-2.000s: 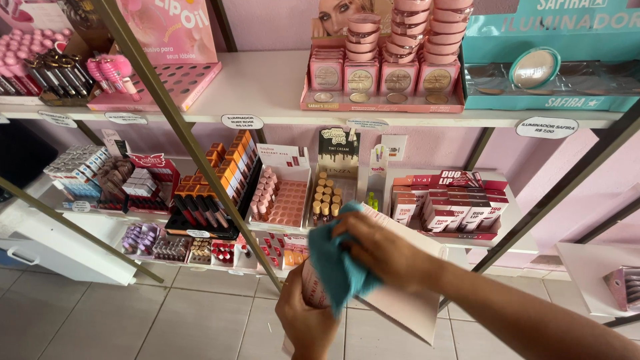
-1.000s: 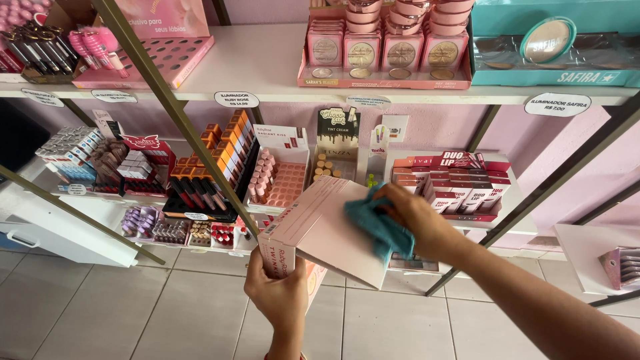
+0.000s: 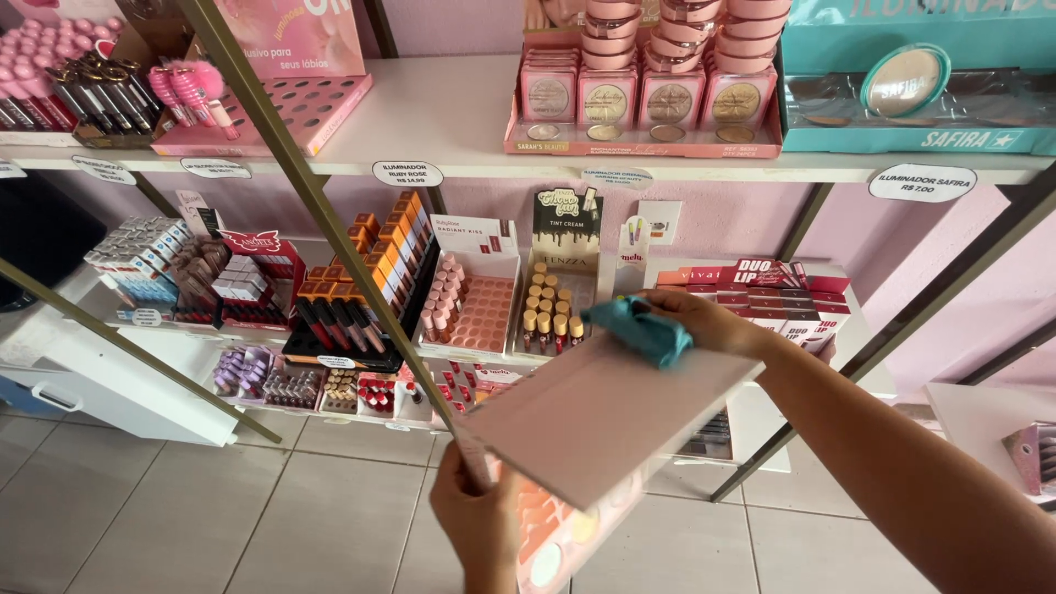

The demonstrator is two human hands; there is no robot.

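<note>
My left hand (image 3: 477, 503) grips the lower left edge of a pink cardboard display box (image 3: 610, 412), held tilted in front of the shelves. Its broad plain panel faces up, and part of a printed side with round coloured spots shows beneath. At the panel's far edge, my right hand (image 3: 701, 318) holds a teal cloth (image 3: 643, 330) that lies against the cardboard. The right fingertips are partly hidden by the cloth. Blur softens the box and the cloth.
The upper white shelf (image 3: 437, 107) bears a pink compact display (image 3: 643, 148) and a teal display (image 3: 916, 140). Below stand lip product displays, among them a tray of pink tubes (image 3: 470, 313) and gold-capped tubes (image 3: 549, 309). A slanted metal post (image 3: 305, 181) rises left of the box.
The box has turned in my left hand, so its plain panel now lies flatter, with the printed side showing below. My right hand and the cloth have moved to the panel's far edge.
</note>
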